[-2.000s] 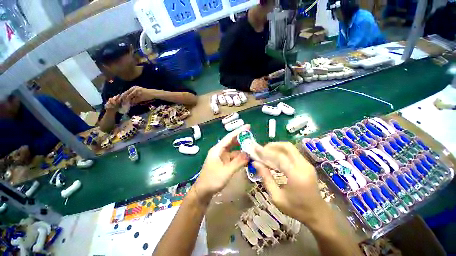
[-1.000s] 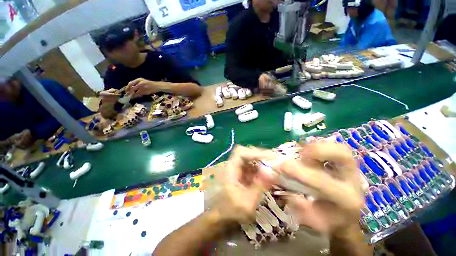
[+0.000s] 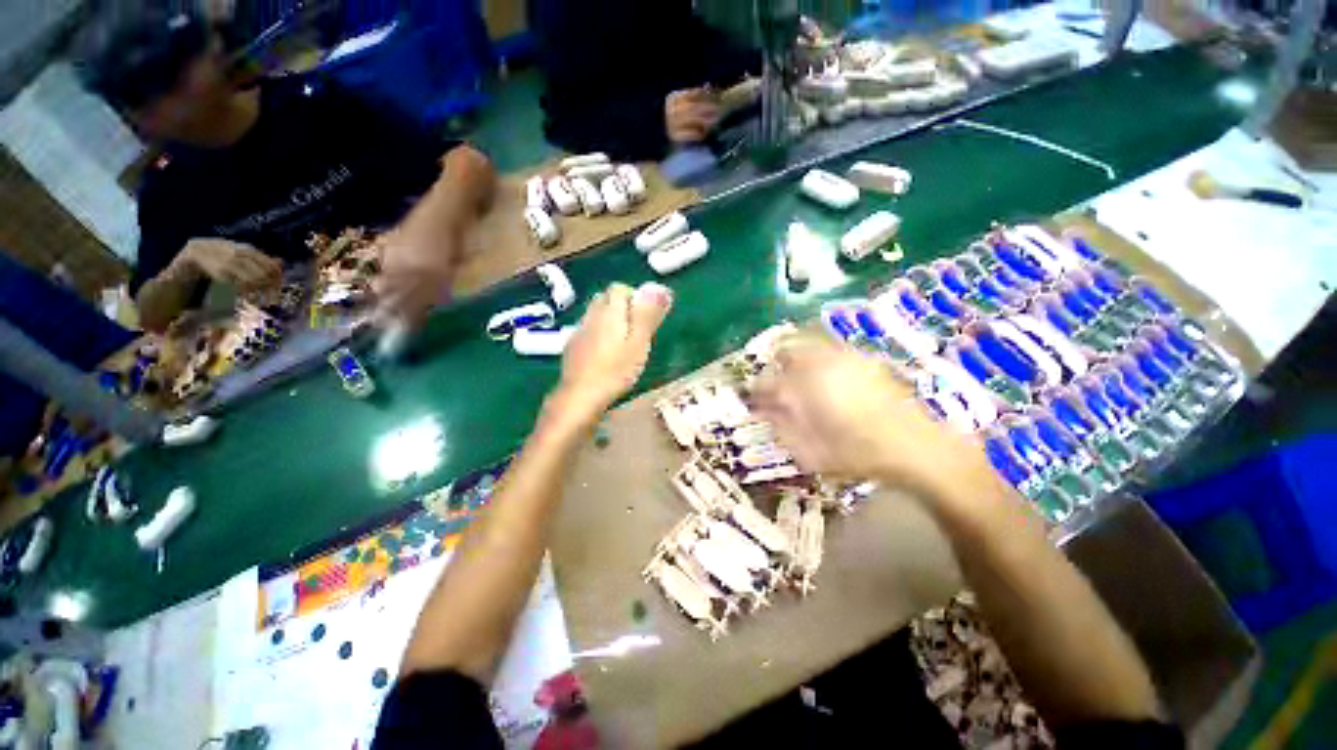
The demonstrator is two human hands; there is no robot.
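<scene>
My left hand (image 3: 613, 349) is over the near edge of the green belt, fingers curled. A small pale bit shows at its fingertips, but I cannot tell whether it is a part. My right hand (image 3: 839, 407) is blurred, palm down, over the back end of the pile of beige-pink back covers (image 3: 726, 554) on the brown board. Its fingertips are hidden or blurred, and I cannot tell whether they hold a piece. To the right, a clear blister tray (image 3: 1078, 516) holds rows of open housings with blue cells and green boards.
The green belt (image 3: 469, 384) carries white housings (image 3: 678, 252) and a thin white strand. White paper (image 3: 337, 667) and an orange sheet with small dark dots lie at left. People work across the belt. A dark-handled tool (image 3: 1261, 194) lies at far right. An open box stands below the tray.
My hands have moved apart from working together over the board: left to the belt edge, right over the back covers. The view has tilted down. The person opposite has reached an arm towards the belt.
</scene>
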